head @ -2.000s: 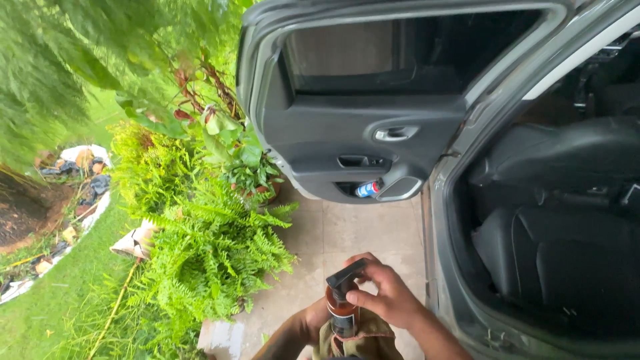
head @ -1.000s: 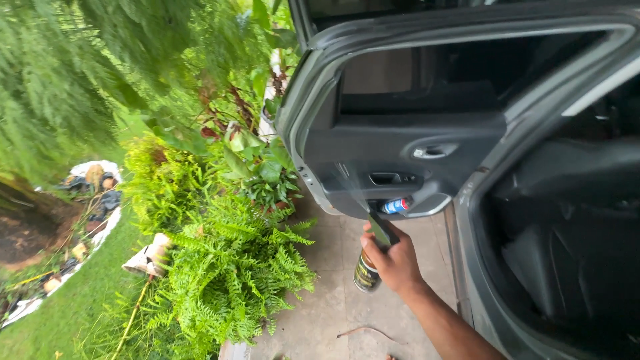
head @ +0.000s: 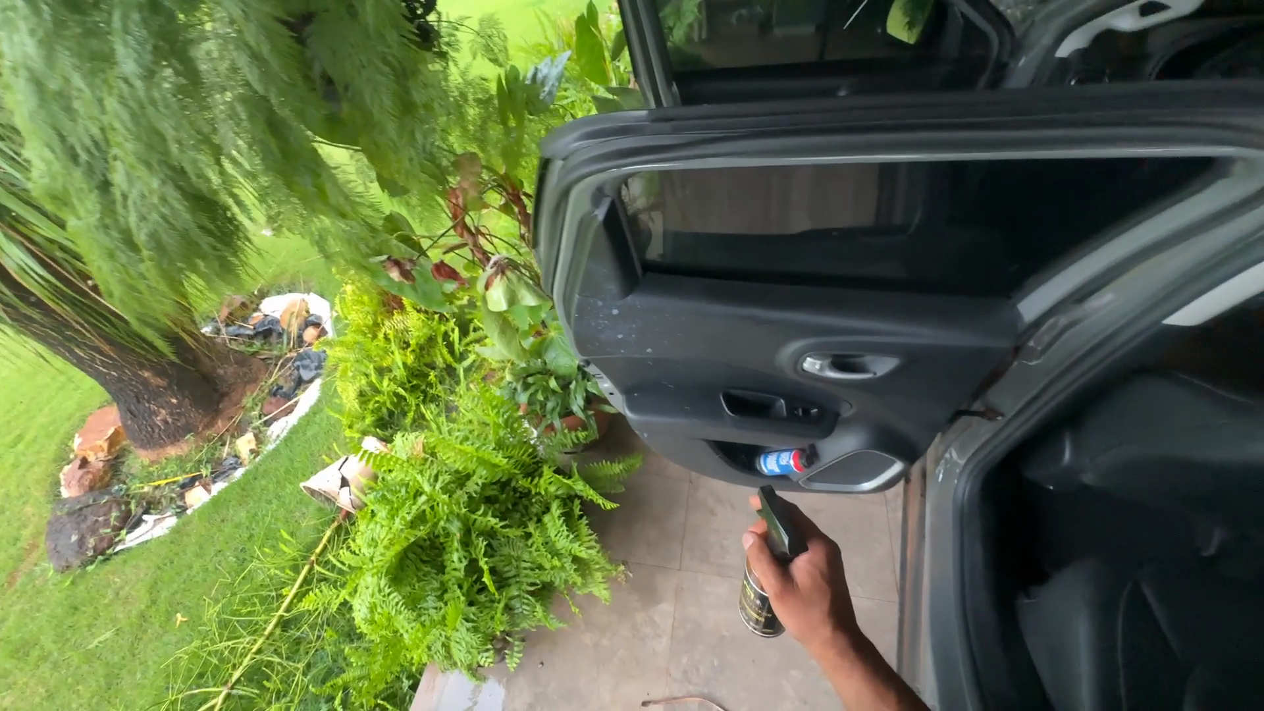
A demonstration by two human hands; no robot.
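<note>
My right hand (head: 812, 583) grips a spray bottle (head: 760, 604) with a dark trigger head, below the open rear door of a car. The bottle's head points up toward the door's inner panel (head: 691, 341), where small pale droplets or spots show on the dark plastic. A blue, white and red container (head: 782, 461) lies in the door pocket, just above the spray head. The chrome inner handle (head: 849, 366) is higher on the panel. My left hand is out of the frame.
Potted ferns (head: 464, 533) and other plants stand close to the door's left edge. At right are the door sill and black rear seat (head: 1136, 612). Below is a tiled floor (head: 632, 612). A tree trunk (head: 158, 385) ringed with stones is on the lawn at left.
Two seconds ago both hands were at the bottle, with a cloth beside it; now only my right hand holds it, and the left is out of view. Spots now show on the door panel.
</note>
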